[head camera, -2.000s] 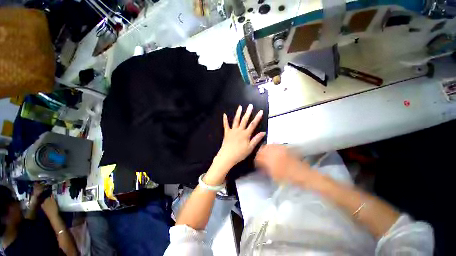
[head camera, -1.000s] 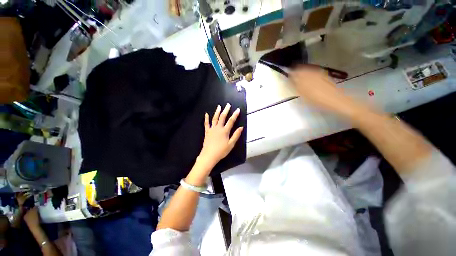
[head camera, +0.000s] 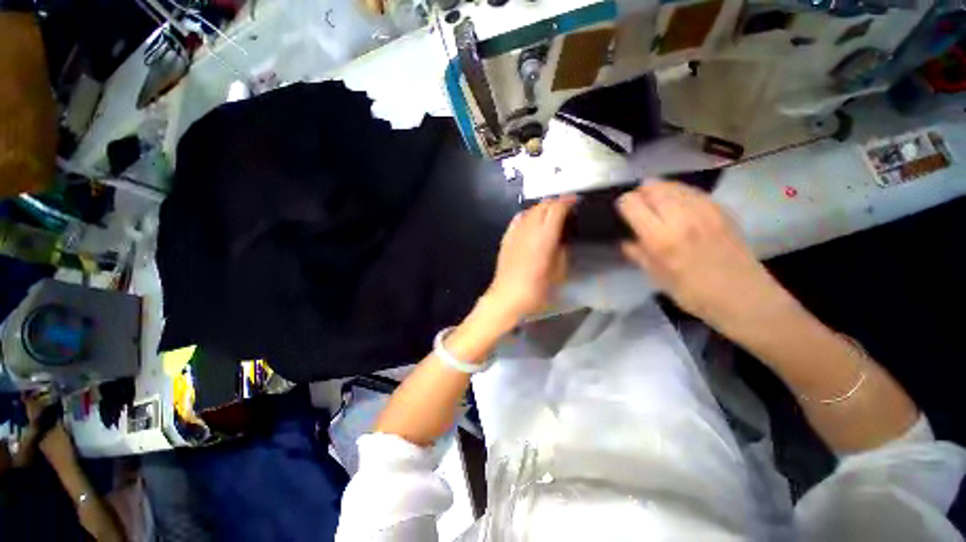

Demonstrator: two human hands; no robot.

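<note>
My left hand (head camera: 533, 254) and my right hand (head camera: 686, 241) hold a small black piece (head camera: 598, 215) between them, just in front of the needle area. The piece is blurred, with a pale edge along its top. A large black fabric panel (head camera: 307, 233) lies to the left, reaching the presser foot area. The cream-white sewing machine (head camera: 625, 48) with a teal stripe stands above. Another black piece with a white edge (head camera: 614, 111) lies on the bed under the machine arm.
A dark red-brown handled tool (head camera: 722, 147) lies on the bed. The pale table edge (head camera: 837, 206) runs right, with a label (head camera: 908, 157). Yellow scraps (head camera: 182, 390) show under the panel. At left are a grey machine (head camera: 79, 337) and another person's arm (head camera: 69, 466).
My right hand has come back from under the machine arm with a small black piece. My left hand has left the large panel and moved right to hold the piece too.
</note>
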